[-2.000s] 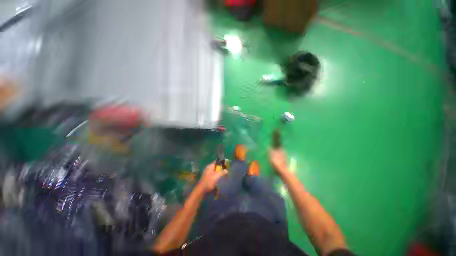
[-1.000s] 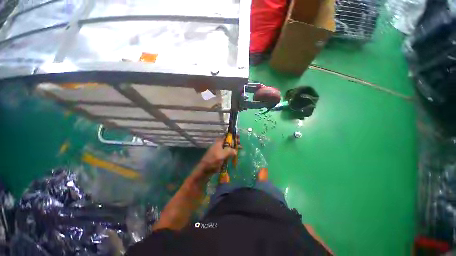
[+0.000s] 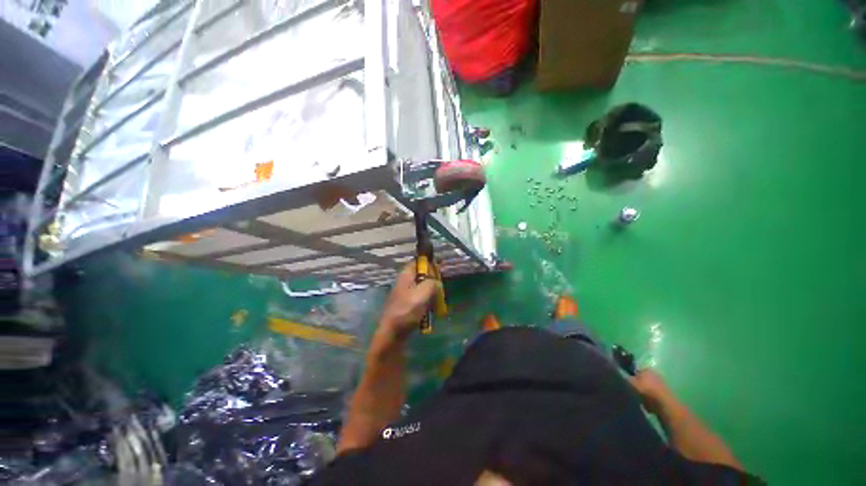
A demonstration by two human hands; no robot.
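My left hand (image 3: 408, 300) is closed around the yellow-and-black handles of the pliers (image 3: 425, 271). Their dark jaws point up to the trolley corner below the caster (image 3: 460, 177), a dull red wheel in a grey metal fork. Whether the jaws touch a fastener cannot be told. The silver-grey barred trolley (image 3: 275, 189) lies ahead and to the left. My right hand (image 3: 649, 384) is low at my right side, holding a dark tool, possibly the wrench (image 3: 624, 359); its end is small and blurred.
Loose bolts and nuts (image 3: 553, 201) lie on the green floor. The spray can (image 3: 629, 216) stands right of them. The dark bag (image 3: 628, 140) and light-blue tube (image 3: 576, 163) lie beyond. A red bag (image 3: 482, 38) and cardboard box (image 3: 586, 44) are at the back; black plastic-wrapped bundles (image 3: 256, 408) lie lower left.
The view has shifted, showing the trolley corner and caster further left. My left hand still holds the pliers at that corner. My right hand has come into view with the dark tool since a second ago.
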